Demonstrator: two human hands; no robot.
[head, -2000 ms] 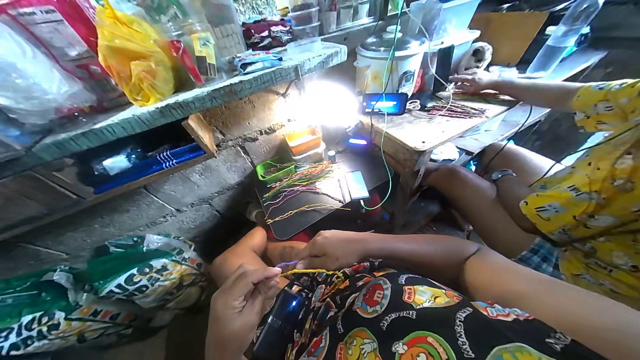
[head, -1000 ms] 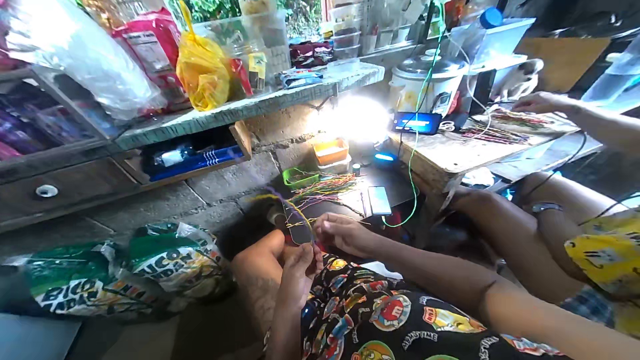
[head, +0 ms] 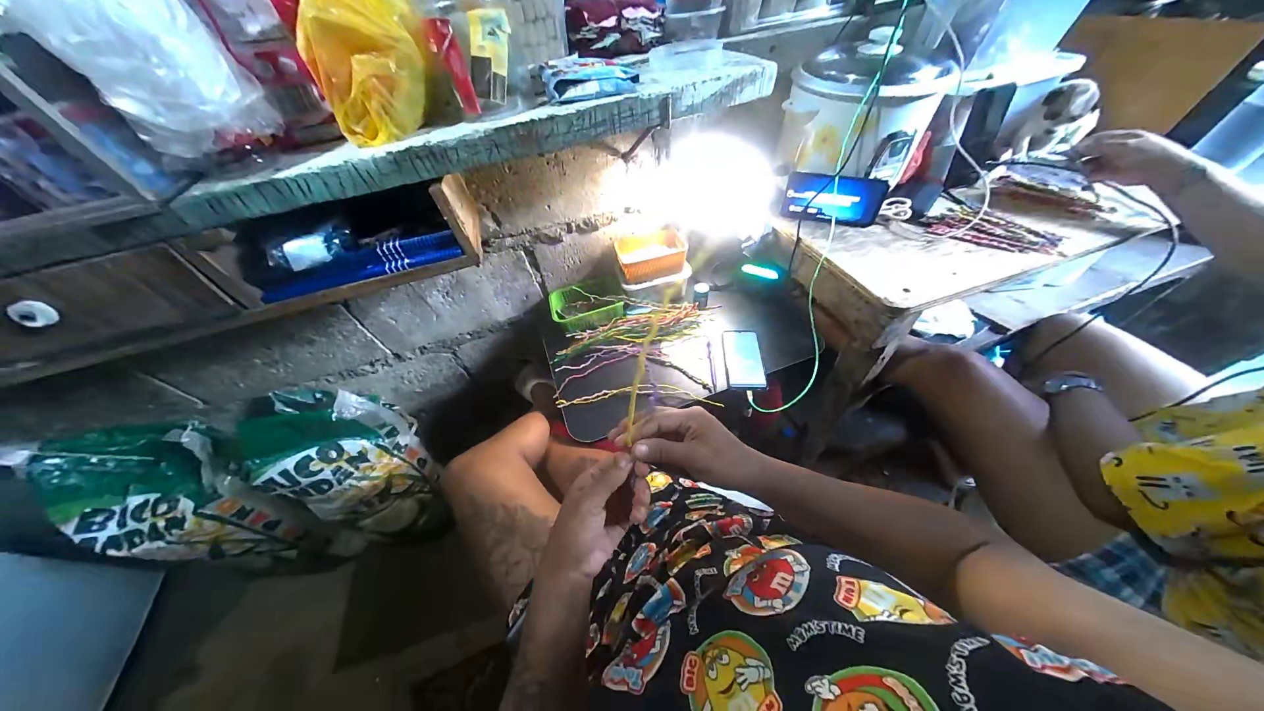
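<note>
My left hand (head: 595,513) and my right hand (head: 686,441) meet above my lap, fingertips pinched close together on thin cords. A yellow cord (head: 639,380) rises upright from between the fingers, with a fainter purple cord beside it. What the fingers cover of the cords is hidden. Beyond my hands, a black low table (head: 592,420) bears loose twisted cords (head: 642,331) in red, green, orange, purple and yellow. A lit phone (head: 744,359) with a green cable lies at their right.
A green basket (head: 585,308) and an orange basket (head: 651,255) stand behind the cords, near a glaring lamp (head: 721,183). At right, another person's hand (head: 1131,158) is over cord bundles (head: 997,227) on a wooden table (head: 889,276). Printed sacks (head: 316,464) stand at left, below a drawer (head: 365,252).
The cords, low at my fingers two seconds ago and arched above them one second ago, now show a yellow strand standing upright. My hands remain close together. The view has shifted.
</note>
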